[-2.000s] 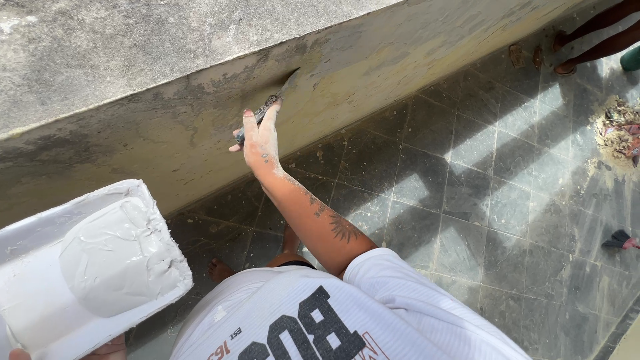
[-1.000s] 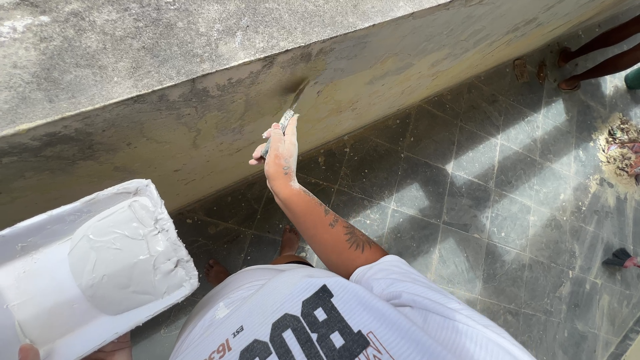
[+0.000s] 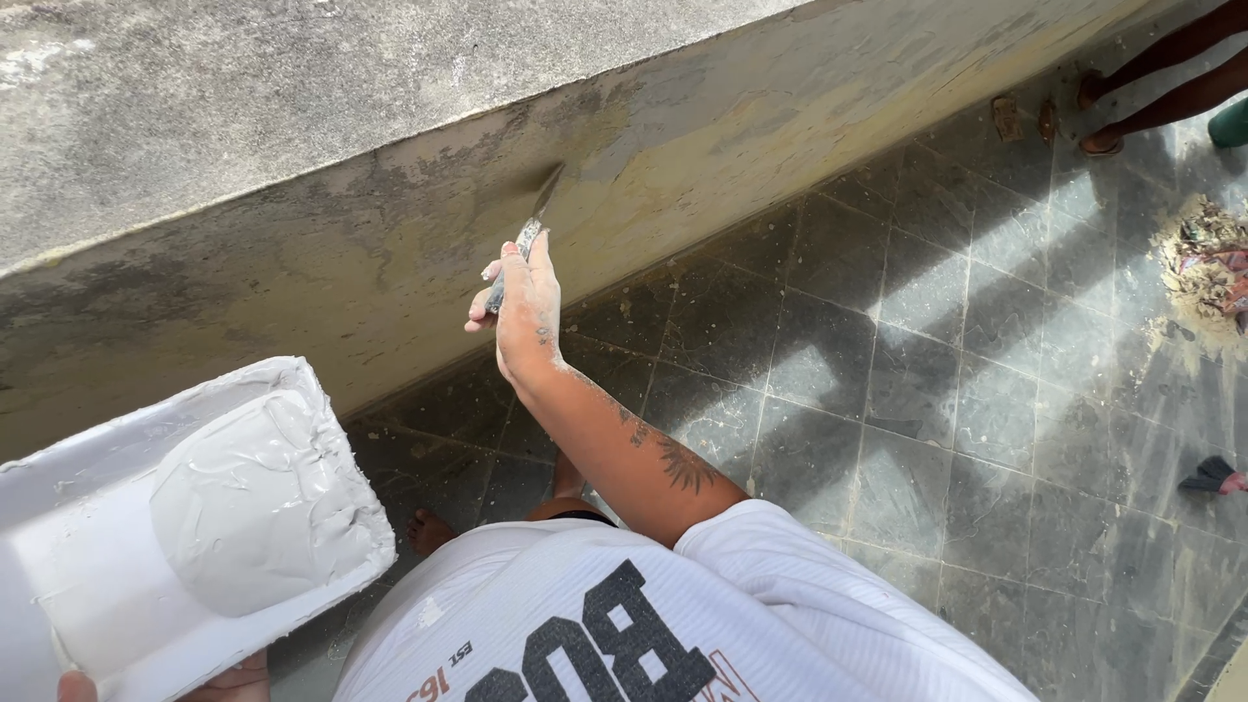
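Note:
My right hand (image 3: 526, 302), dusted with white, grips the handle of a putty knife (image 3: 526, 239). The knife's blade meets the side face of a low wall (image 3: 663, 156), seen nearly edge-on near a dark smudge. At the lower left my left hand (image 3: 229, 680) holds a white plastic tub (image 3: 322, 604) from below, its thumb at the near rim. Smooth white paste (image 3: 253, 507) fills one end of the tub and crusts its rim; most of the left hand is hidden beneath it.
The wall's rough concrete top (image 3: 292, 88) runs across the upper left. Below lies a dark tiled floor (image 3: 819, 361). Another person's legs (image 3: 1160, 78) stand at the upper right, near a green container (image 3: 1230, 125). A debris heap (image 3: 1204, 263) and a dark brush-like thing (image 3: 1209, 476) lie at the right.
My right hand has turned more upright on the knife and shifted a little along the wall to the right since two seconds ago. The tub remains in my left hand.

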